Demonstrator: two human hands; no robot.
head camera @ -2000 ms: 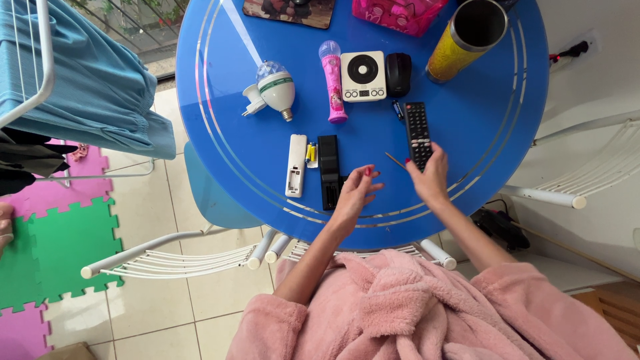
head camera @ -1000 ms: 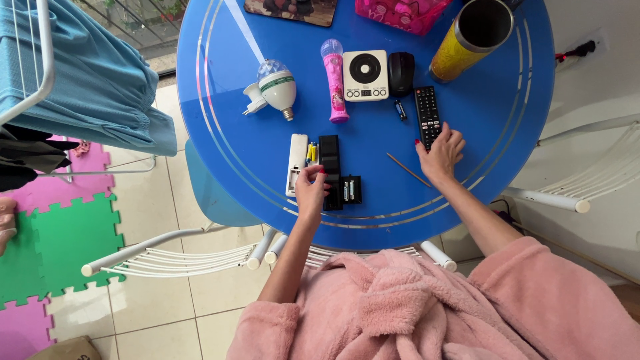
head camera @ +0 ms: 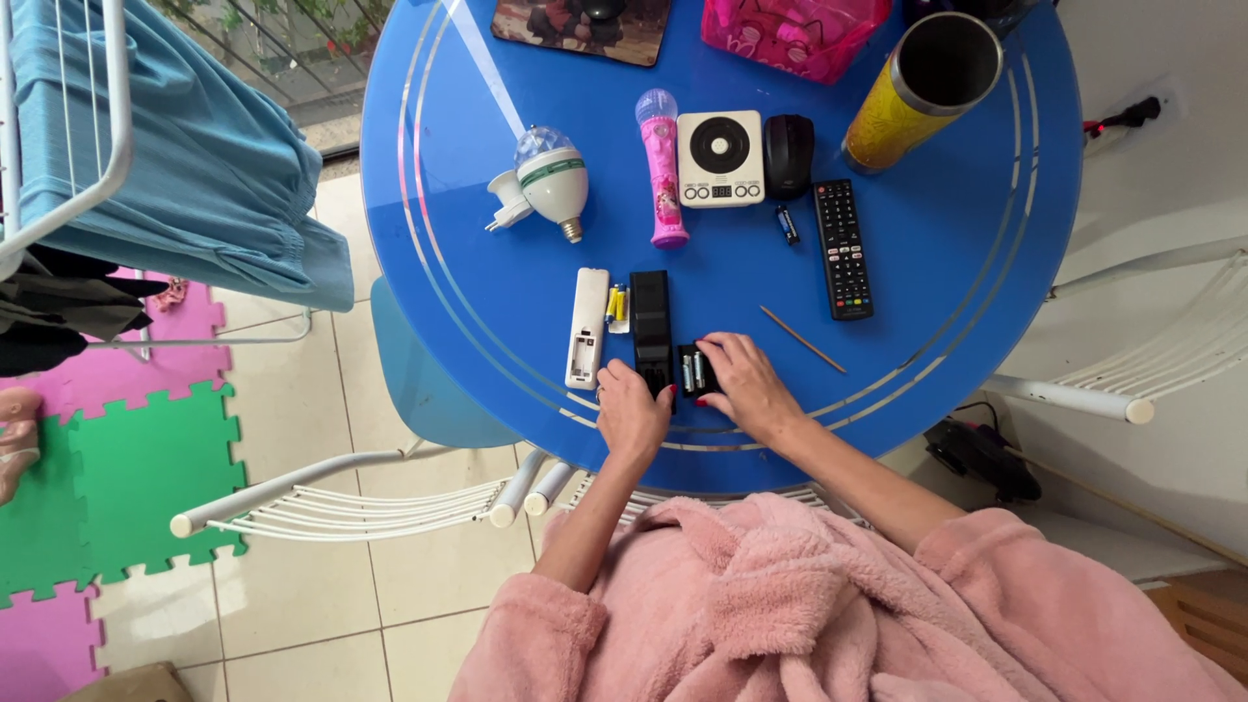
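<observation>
My left hand [head camera: 632, 414] rests at the lower end of a black remote control [head camera: 651, 317], its fingers around that end. Fingers of my right hand [head camera: 746, 385] touch a small black battery cover [head camera: 688, 370] on which two batteries [head camera: 693, 371] lie. Left of the black remote lies a white remote control [head camera: 586, 331] with its battery compartment bare, and yellow batteries [head camera: 617, 304] lie between the two. Further right are a thin wooden stick [head camera: 802, 338], another black remote control [head camera: 843, 249] with its buttons up, and a single dark battery [head camera: 787, 224].
On the round blue table [head camera: 468, 322] stand a disco light bulb [head camera: 554, 180], a pink toy microphone [head camera: 663, 175], a white square device [head camera: 721, 161], a black mouse [head camera: 789, 156], a yellow tumbler [head camera: 907, 97] and a pink basket [head camera: 795, 34]. White-framed chairs surround the near edge.
My right hand has let go of the buttoned black remote and moved left to the battery cover. My left hand has moved onto the lower end of the other black remote.
</observation>
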